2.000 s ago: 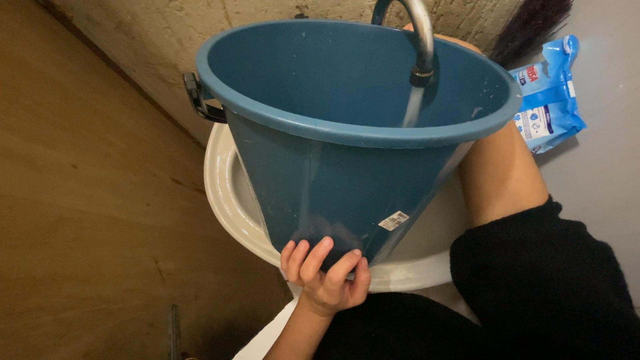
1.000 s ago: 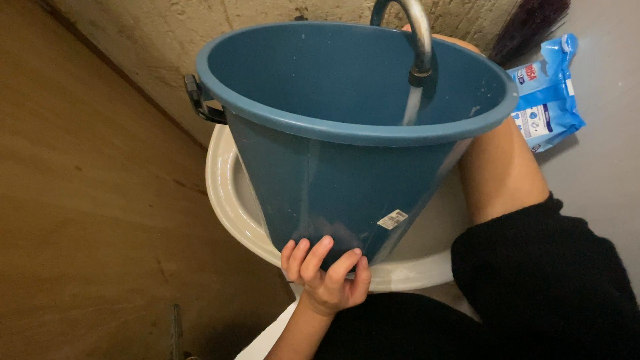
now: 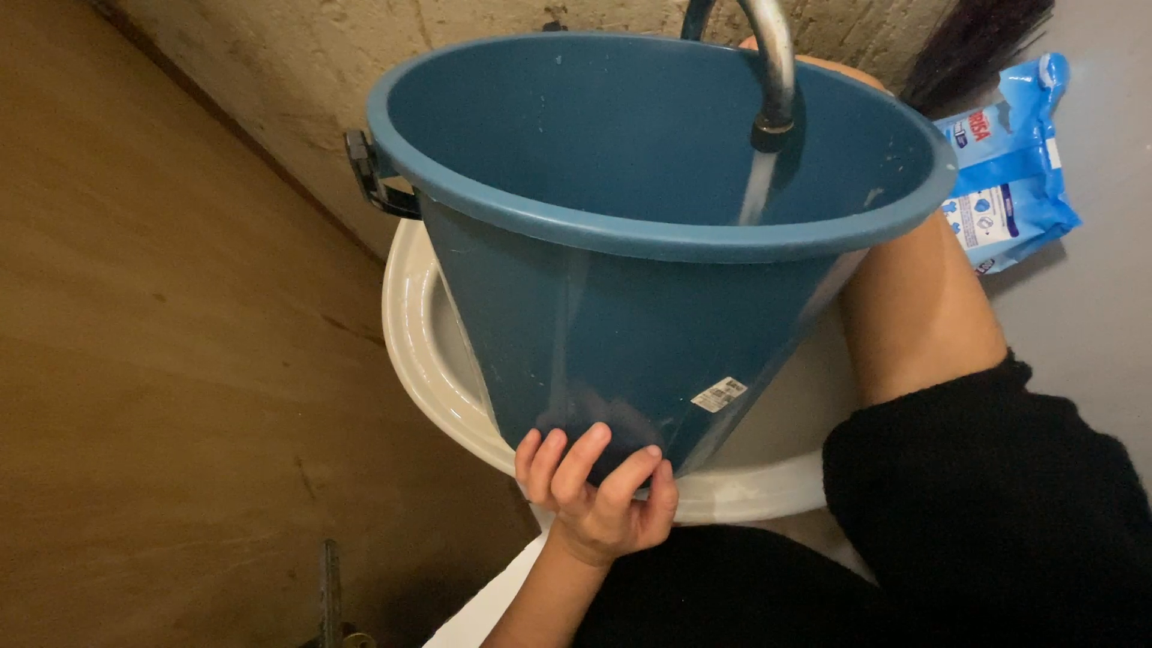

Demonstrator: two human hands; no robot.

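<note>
A blue plastic bucket [image 3: 621,333] stands tilted in a white ceramic washbasin [image 3: 423,360]. Water runs from a curved metal faucet [image 3: 776,72] into it; the water level inside is hidden. My left hand [image 3: 598,495] grips the bucket low on its near side, fingers curled against the base. My right forearm passes along the bucket's right side, and my right hand [image 3: 837,70] is mostly hidden behind the far rim, so its hold cannot be made out. A black handle fitting [image 3: 373,175] sticks out at the rim's left. A small printed sticker [image 3: 719,394] is on the bucket's wall.
A blue pack of wipes [image 3: 1012,180] lies on a grey surface at the right, beside dark bristles [image 3: 976,45]. Behind the basin rises a rough wall [image 3: 297,81]. A brown wooden door or panel [image 3: 162,360] with a metal handle [image 3: 330,585] borders the left.
</note>
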